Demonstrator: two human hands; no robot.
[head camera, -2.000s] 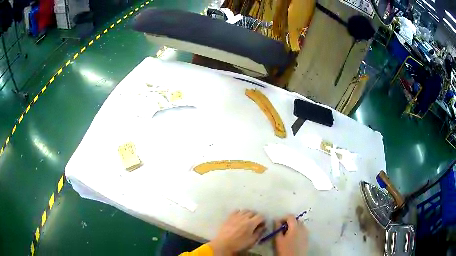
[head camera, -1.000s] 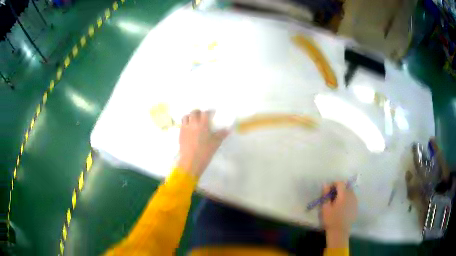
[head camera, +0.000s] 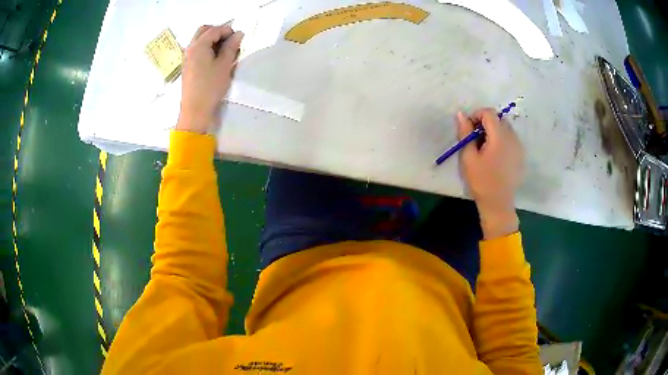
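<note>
My right hand (head camera: 492, 157) holds a dark blue-purple pencil (head camera: 458, 149) low over the table's near side. My left hand (head camera: 207, 69) is at the left, fingers bent, with its fingertips at the edge of a white piece (head camera: 260, 33). Whether they grip it I cannot tell. The tan curved template (head camera: 357, 20) lies between my hands, towards the far side, with a thin white border around it. A white strip (head camera: 265, 102) lies to the right of my left wrist.
Small tan card patterns (head camera: 165, 53) lie left of my left hand. A white curved piece (head camera: 513, 26) lies at the far right, with white scraps (head camera: 570, 15) beyond it. An iron (head camera: 626, 102) and its metal rest (head camera: 652, 192) are at the right edge. The table's near edge runs before my body.
My left hand has moved left, away from my right hand, to the white piece near the small cards. The view has tilted down. My right hand still holds the pencil.
</note>
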